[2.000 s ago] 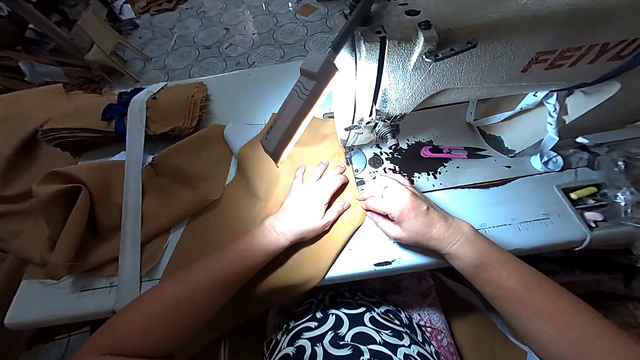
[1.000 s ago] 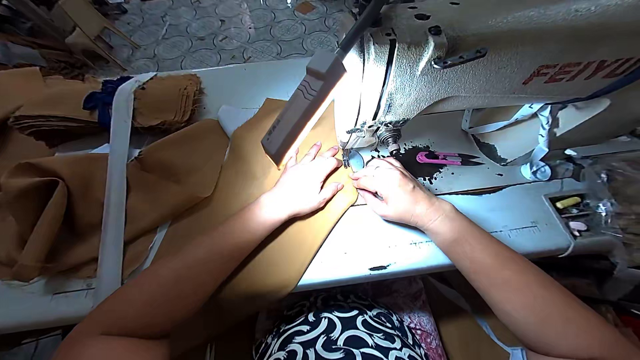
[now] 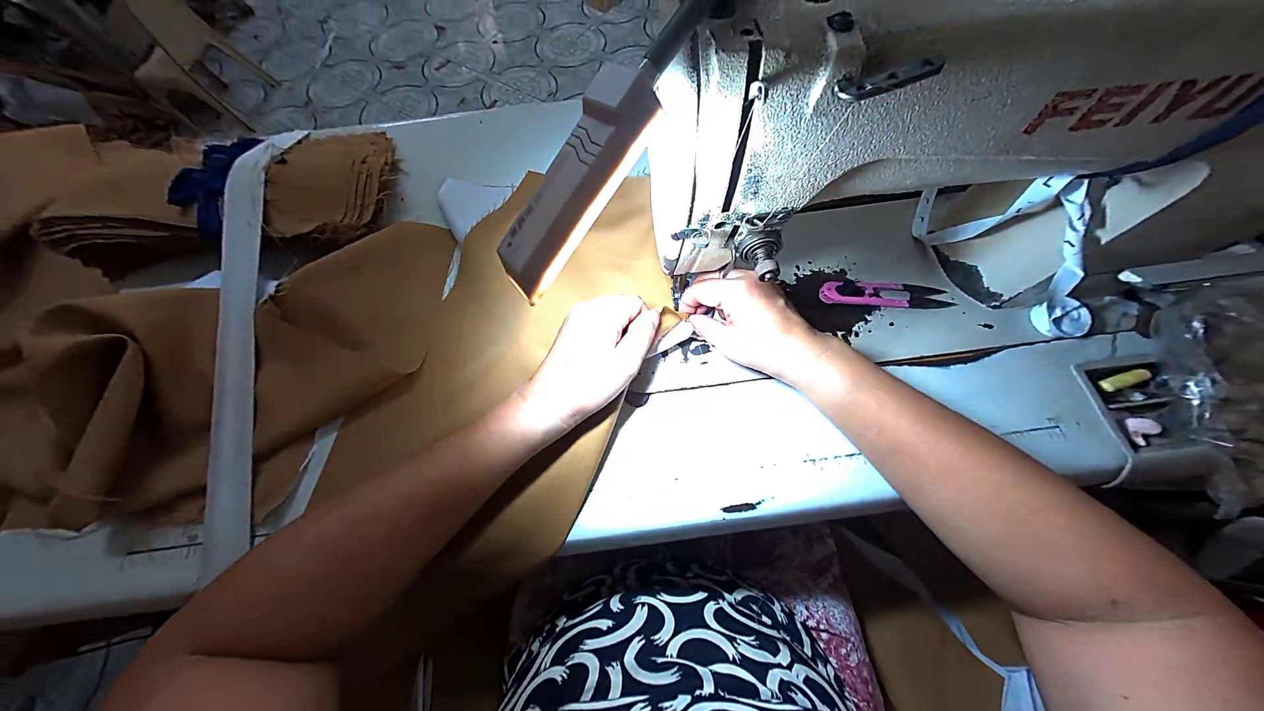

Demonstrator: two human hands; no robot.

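A tan fabric panel (image 3: pixel 494 346) lies under the needle area of an industrial sewing machine (image 3: pixel 938 89). My left hand (image 3: pixel 592 355) pinches the panel's right edge between thumb and fingers, just left of the presser foot (image 3: pixel 677 286). Close beside it, my right hand (image 3: pixel 746 321) grips the corner of the same edge with its fingertips, in front of the needle area. A small folded bit of the fabric shows between the two hands. The needle tip itself is too small to make out. A lit lamp (image 3: pixel 583 178) hangs over the panel.
Pink thread snips (image 3: pixel 884 294) lie right of the needle area, near a measuring tape (image 3: pixel 1062 316). A small tray (image 3: pixel 1126 395) is set in the table's right end. Tan cloth (image 3: pixel 118 385), a bundle of cut pieces (image 3: pixel 326 188) and a pale strip (image 3: pixel 235 346) occupy the left side.
My left hand, flat on the panel with spread fingers before, has come to its edge and now pinches it. The fabric edge by the needle is lifted and folded between my hands.
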